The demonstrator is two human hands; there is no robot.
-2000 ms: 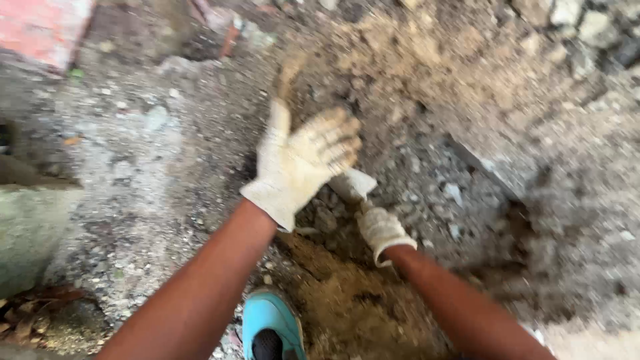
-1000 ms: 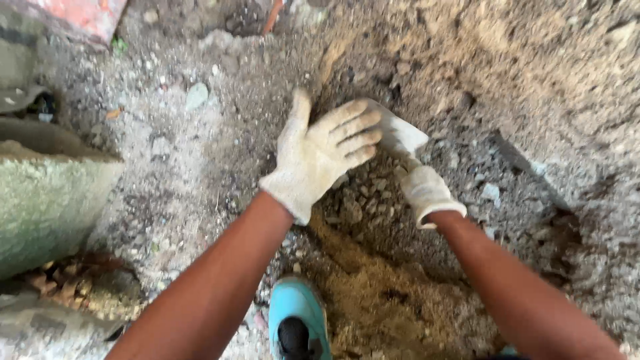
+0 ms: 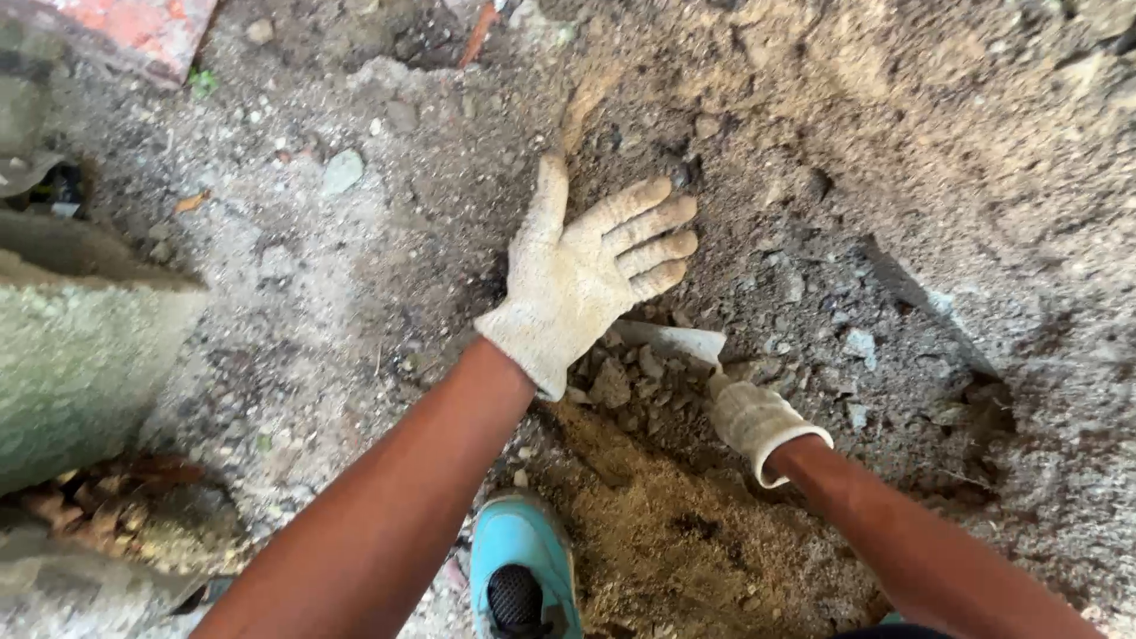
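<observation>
My left hand (image 3: 590, 266), in a dusty cream knitted glove, is spread with palm up and fingers apart just over the soil, holding nothing. To its lower right my right hand (image 3: 763, 424), in a matching glove, is closed around the handle of a trowel, most of which the hand hides. The trowel's metal blade (image 3: 679, 341) points left, its far end passing beside or under the left glove. Loose broken rubble (image 3: 621, 383) lies just below the blade, in a dug hollow.
A mossy concrete block (image 3: 89, 373) stands at the left, with dry leaves (image 3: 115, 515) below it. A red-painted slab (image 3: 146, 31) lies at the upper left. A straight dark edge (image 3: 927, 306) crosses the soil at right. My turquoise shoe (image 3: 524, 559) is at bottom centre.
The trowel blade showed above and right of the left fingers a second ago; now it lies lower, below those fingers. The right hand has moved down with it. The left hand stays spread.
</observation>
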